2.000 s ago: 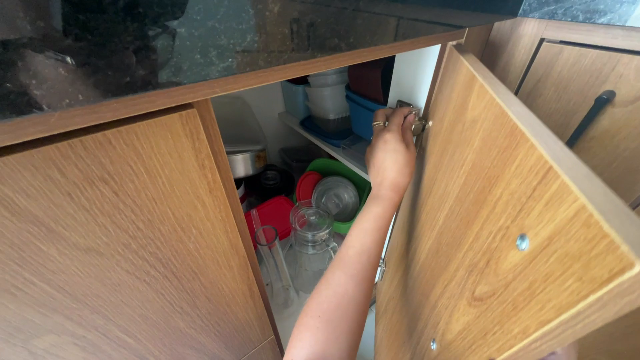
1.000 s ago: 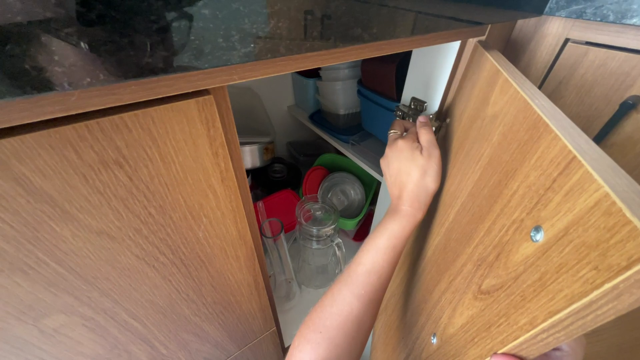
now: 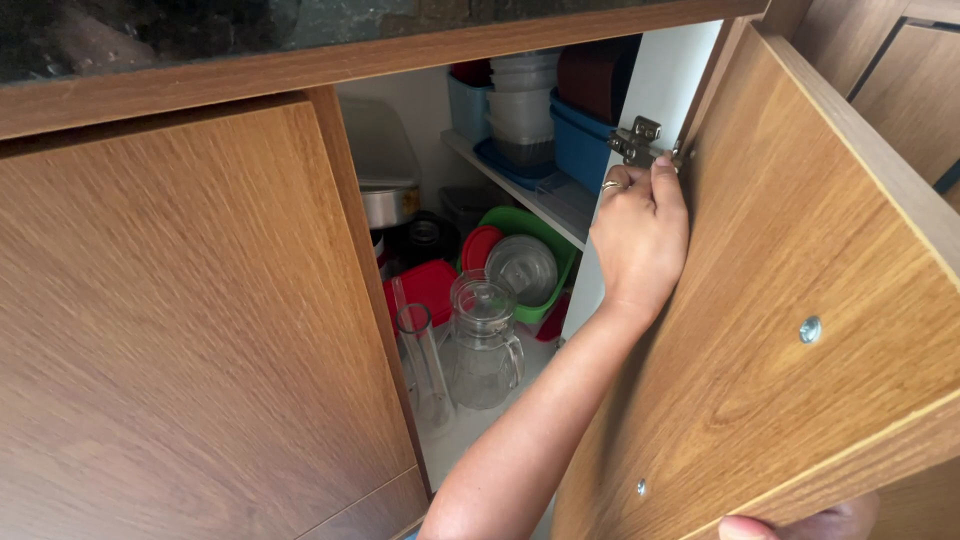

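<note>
My left hand [image 3: 637, 225] reaches into the cabinet opening, its fingertips at a metal concealed hinge [image 3: 637, 142] on the white side panel. A ring is on one of its fingers. The hinge sits beside the inner edge of a wooden cabinet door [image 3: 787, 247], which stands ajar. My right hand [image 3: 802, 523] is at the lower right, only partly in view, its fingers around the bottom edge of that door. Whether the left fingers pinch a part of the hinge cannot be told, as the hand hides it.
Inside, a glass jug [image 3: 486, 352], a glass cylinder [image 3: 427, 367] and a green plastic container [image 3: 536, 232] stand low down. A shelf [image 3: 517, 184] holds blue tubs [image 3: 581, 139] and clear containers [image 3: 521, 112]. A second wooden door [image 3: 187, 322] is at left, under a dark stone countertop [image 3: 187, 34].
The fingers of my left hand have shifted a little at the hinge, and more of the hinge shows. My right hand shows more at the door's lower edge than two seconds ago.
</note>
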